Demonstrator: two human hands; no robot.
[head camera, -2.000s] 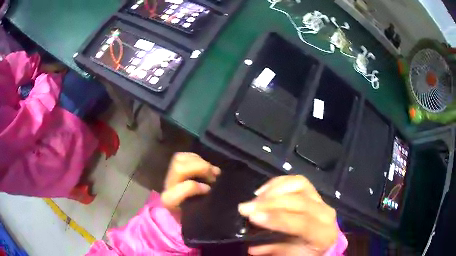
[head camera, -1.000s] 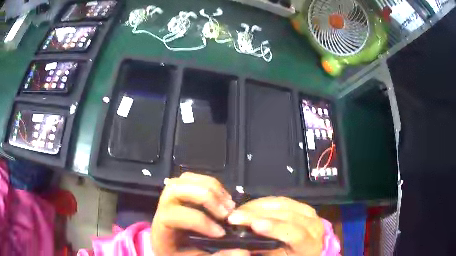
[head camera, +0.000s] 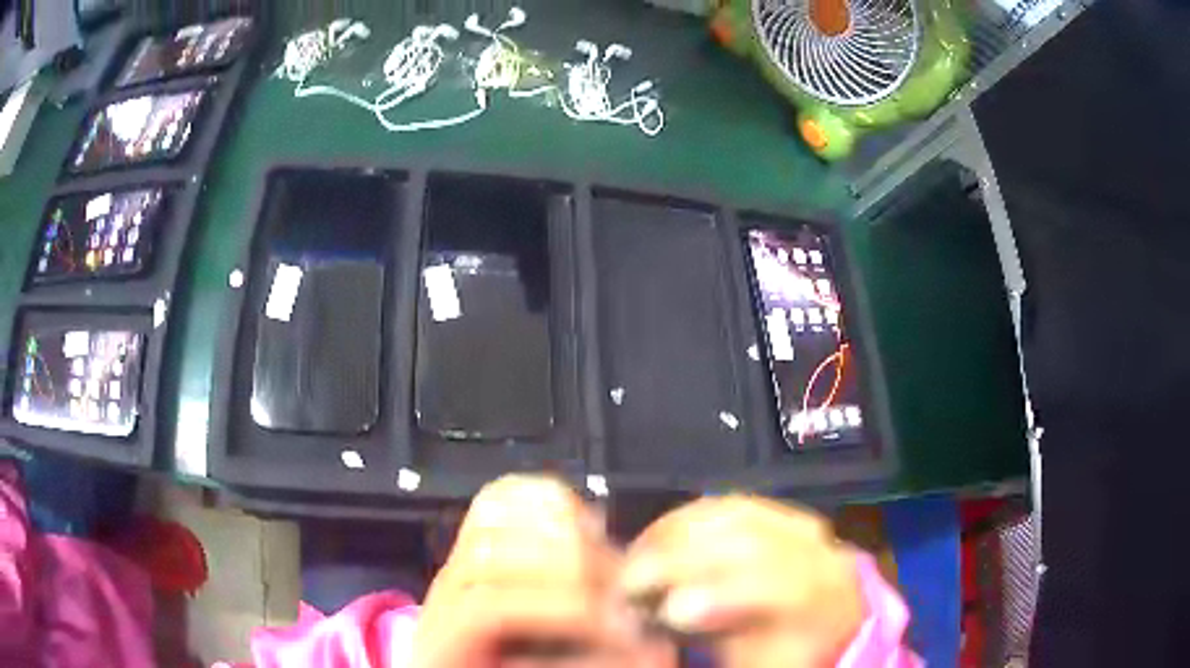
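Observation:
My left hand (head camera: 519, 574) and my right hand (head camera: 744, 581) are close together at the bottom, blurred, in front of the tray's near edge. A dark sliver shows between the fingers; the smartphone they hold is almost wholly hidden. The black foam tray (head camera: 489, 475) behind them has four pockets. Two dark smartphones (head camera: 320, 346) (head camera: 486, 359) with white labels lie in the left pockets. The third pocket (head camera: 668, 333) is empty. A lit smartphone (head camera: 812, 359) with a red curve lies in the right pocket.
A second tray (head camera: 159, 281) at left holds lit phones. White earphones (head camera: 415, 59) lie behind the trays. A green fan (head camera: 835, 46) stands at back right beside a metal frame (head camera: 998, 242). A pink-sleeved person (head camera: 78, 587) is at lower left.
Since two seconds ago the view has swung right and levelled. The dark phone, earlier seen flat between my hands, is now almost hidden by them. Both hands have drawn together.

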